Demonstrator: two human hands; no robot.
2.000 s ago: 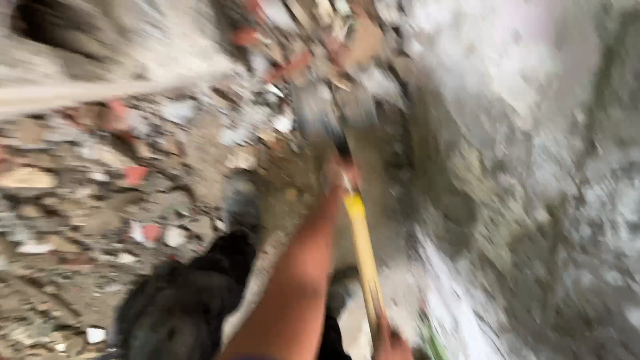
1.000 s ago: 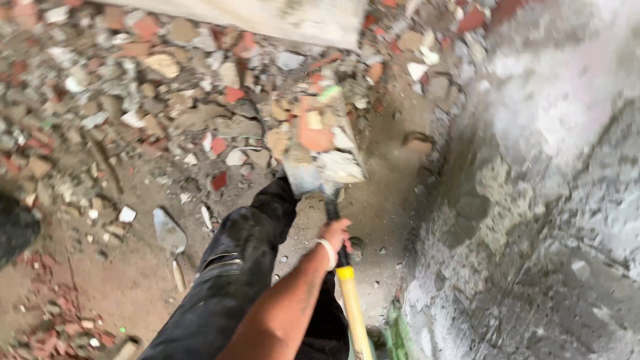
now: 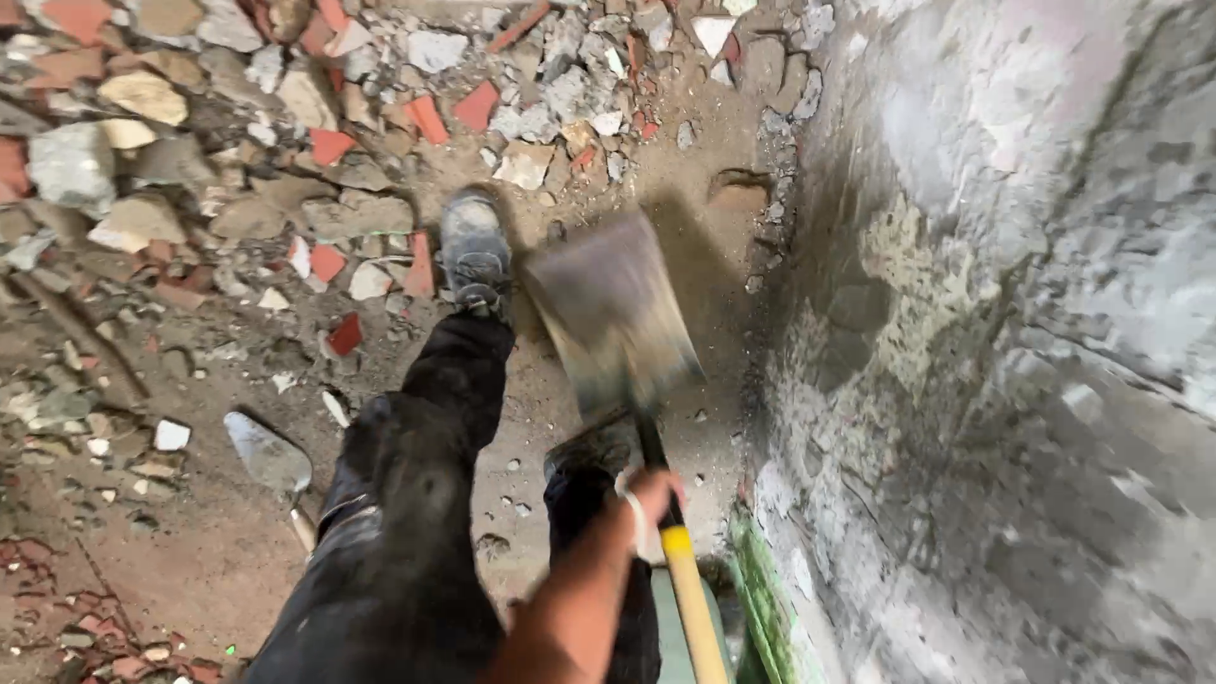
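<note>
A square-bladed shovel (image 3: 617, 299) with a black socket, a yellow collar and a pale wooden shaft lies across the middle of the view. My left hand (image 3: 652, 499), with a light band at the wrist, is closed round the black part just above the yellow collar. The blade is bare of rubble, slightly blurred, and casts a shadow on the dusty floor. My right hand is out of view; the shaft runs off the bottom edge. A pointed trowel (image 3: 270, 456) lies on the floor left of my leg.
Broken brick, stone and plaster rubble (image 3: 356, 217) covers the upper left. A rough plastered wall (image 3: 959, 361) rises on the right. My grey shoe (image 3: 475, 242) stands beside the blade. A green object (image 3: 760, 589) is against the wall's foot, and red fragments (image 3: 38, 589) lie lower left.
One second ago the blade held brick and plaster pieces; now it carries none. My right hand, seen on the shaft two seconds ago, is out of view. The view has shifted.
</note>
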